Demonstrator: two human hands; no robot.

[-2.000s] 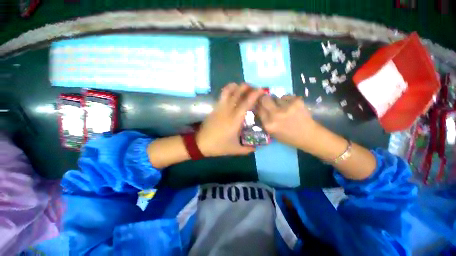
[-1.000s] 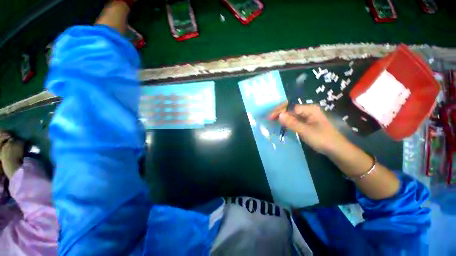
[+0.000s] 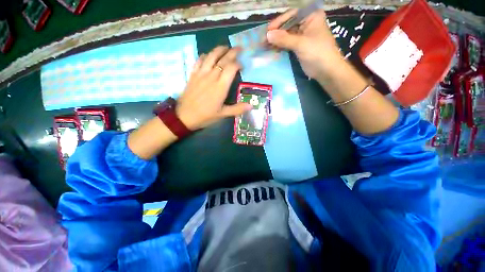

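Note:
A phone unit [image 3: 252, 114] with a red rim and green board lies in front of me, its right side over the edge of the light-blue liner [image 3: 290, 138]. My left hand [image 3: 215, 85] is beside it with fingers apart; the thumb reaches over the unit's upper left and the fingertips are at the liner's upper left edge. My right hand [image 3: 304, 40] is over the liner's top end, its fingers closed on a slim, blurred tool, probably the tweezers [image 3: 300, 15]. Small pieces near the fingertips are too blurred to tell.
Wide light-blue adhesive sheets [image 3: 119, 69] lie at the left, with two waiting units [image 3: 93, 121] below them. White slivers [image 3: 340, 32] lie beside the red bin [image 3: 433, 50]. A blister tray [image 3: 444, 119] holds red units at far right. More units [image 3: 36, 13] lie beyond the pale edge [image 3: 133, 27]. A pink sleeve [image 3: 24, 212] shows at left.
My left arm has come back from the conveyor side. A unit now lies by the liner, where none lay one second ago. My right hand has moved up to the liner's top end.

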